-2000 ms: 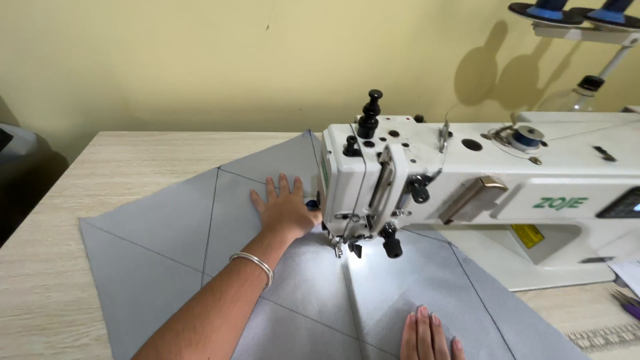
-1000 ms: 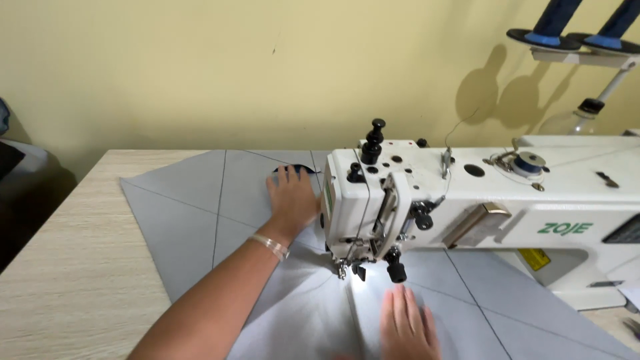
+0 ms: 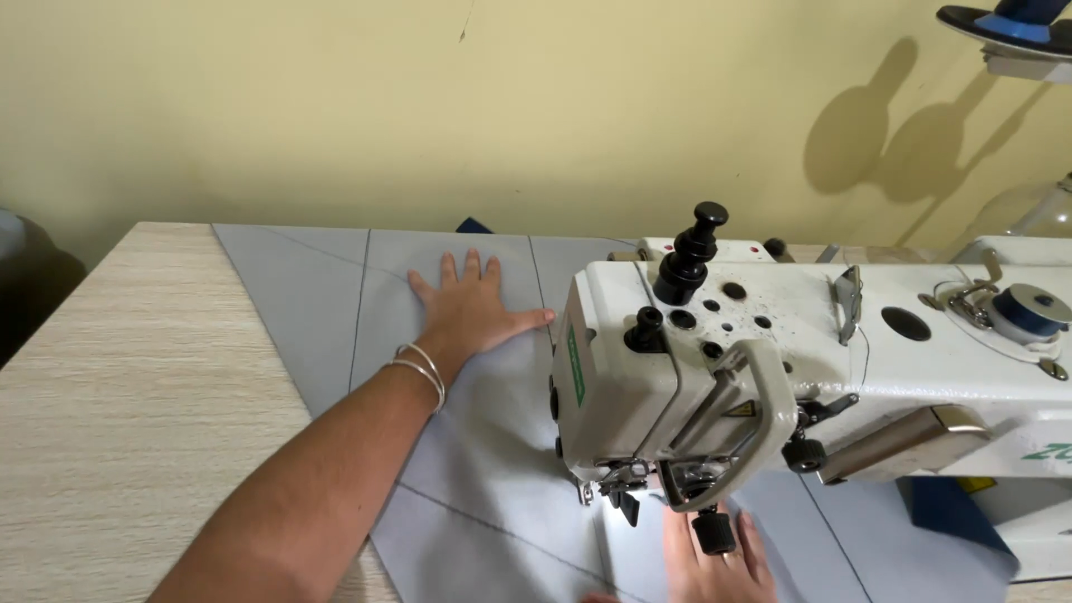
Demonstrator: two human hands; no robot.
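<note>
Grey fabric marked with dark lines lies under the head of a white ZOJE sewing machine. My left hand rests flat on it, fingers spread, left of the machine head and near the table's back edge; two silver-coloured bangles circle the wrist. My right hand lies on the fabric just right of the lit presser foot, its fingers partly hidden behind a black knob. A dark blue underside shows where the fabric turns over at the right.
A pale wood-grain table carries the work, with a yellow wall behind it. A blue bobbin sits on the machine's top. Part of a thread stand and a clear bottle are at the right.
The fabric has moved toward the back, its far edge now at the table's back edge. My right hand has moved up beside the needle area. The view has shifted right-to-left and closer.
</note>
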